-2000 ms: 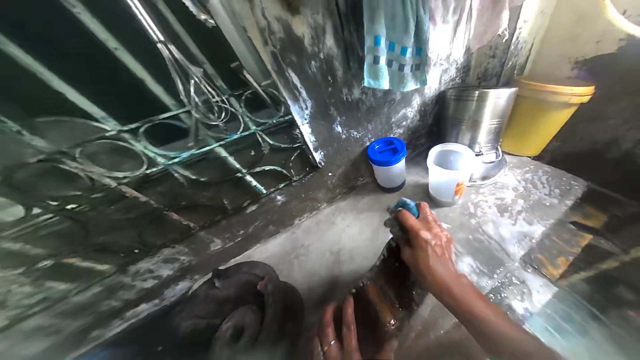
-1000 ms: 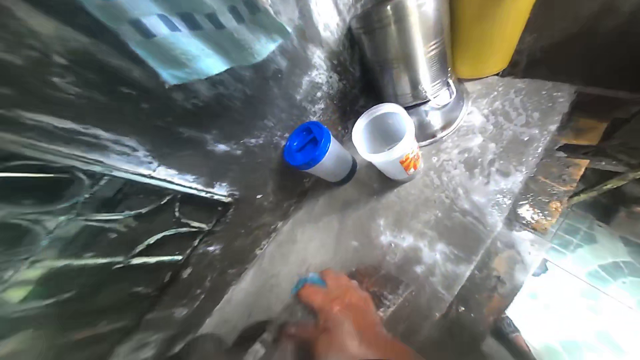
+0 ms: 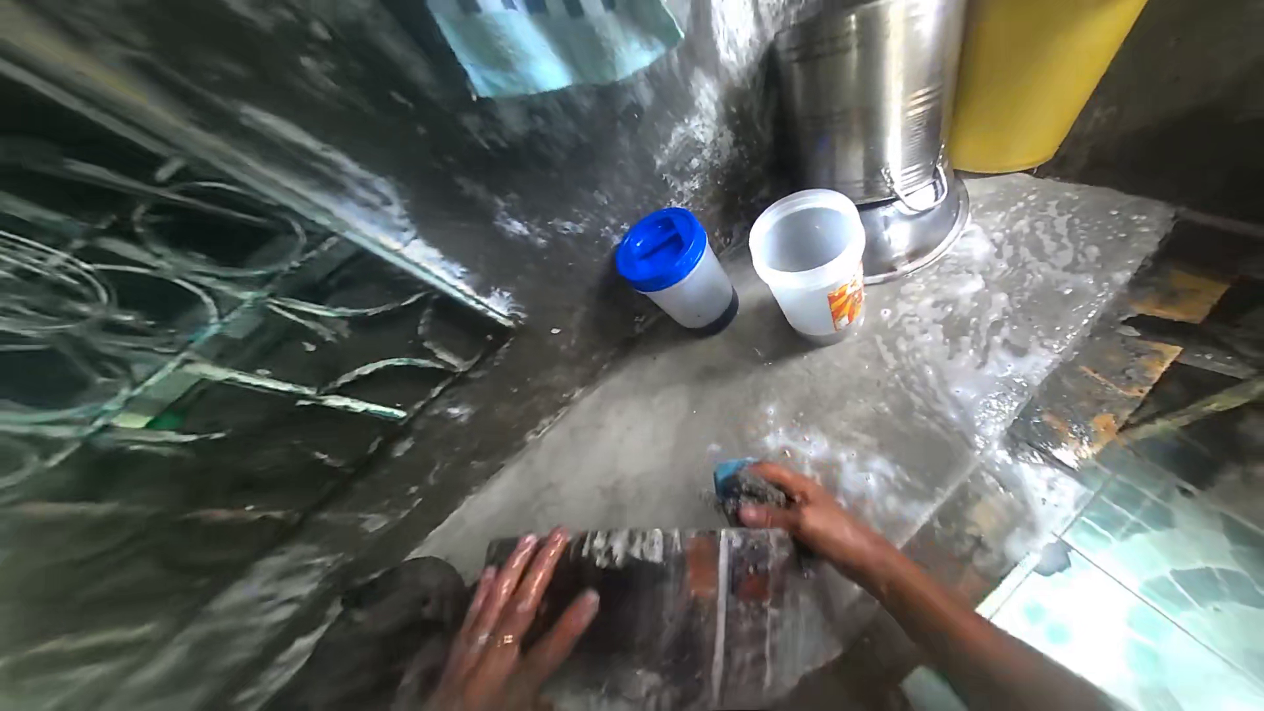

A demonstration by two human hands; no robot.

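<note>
My left hand (image 3: 518, 622), with a ring on a finger, lies with fingers spread on a dark, wet slab or board (image 3: 652, 612) streaked white and reddish brown; its material is unclear. In my right hand (image 3: 790, 509) is a grey scouring pad (image 3: 755, 492) with a blue piece (image 3: 729, 472) beside it, held at the slab's far right corner. Farther off on the grey ledge stand a translucent container with a blue lid (image 3: 664, 249) and an open white plastic tub (image 3: 810, 257) with an orange print.
A steel vessel (image 3: 859, 109) and a yellow bucket (image 3: 1037, 79) stand at the back right. A light blue cloth (image 3: 563, 44) hangs at the top. Left is a metal window grille (image 3: 247, 326). Dark, rounded objects (image 3: 405, 612) lie at lower left. Wet suds cover the ledge (image 3: 948, 326); tiles (image 3: 1145, 563) are lower right.
My left hand, not clearly visible one second ago, now shows spread on the slab. My right hand is now at the slab's far right corner with the pad. The view has shifted considerably.
</note>
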